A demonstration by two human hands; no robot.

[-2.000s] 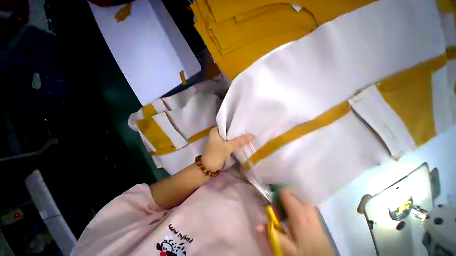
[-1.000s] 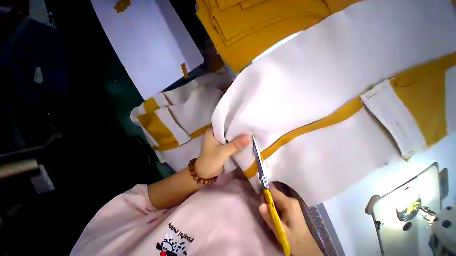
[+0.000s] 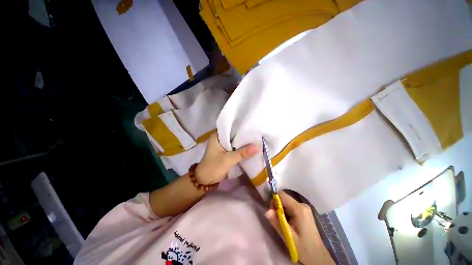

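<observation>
A garment panel (image 3: 331, 77), pale side up with a mustard band, lies across the table and hangs over its front edge. A pale pocket piece (image 3: 406, 120) is attached to its right part. My left hand (image 3: 220, 158) grips the panel's near left end, thumb on top, fingers hidden under the cloth. My right hand (image 3: 300, 222) holds scissors (image 3: 282, 220) by the yellow handle. The silver blades lie over the panel's end, tip just right of my left thumb. I cannot tell whether the blades are closed on cloth.
Stacked mustard pieces (image 3: 269, 31) lie at the far edge. Another pale-and-mustard piece (image 3: 194, 111) hangs left of my left hand, near a white board (image 3: 155, 52). The lit needle plate (image 3: 419, 217) is at lower right, beside the machine head (image 3: 460, 235). A ruler-marked table edge (image 3: 334, 235) is beside my right hand.
Since the first frame, the scissors have swung more upright, their tip now beside my left thumb. The panel's pocket piece has shifted slightly right. Over the last second, my left hand has moved slightly left.
</observation>
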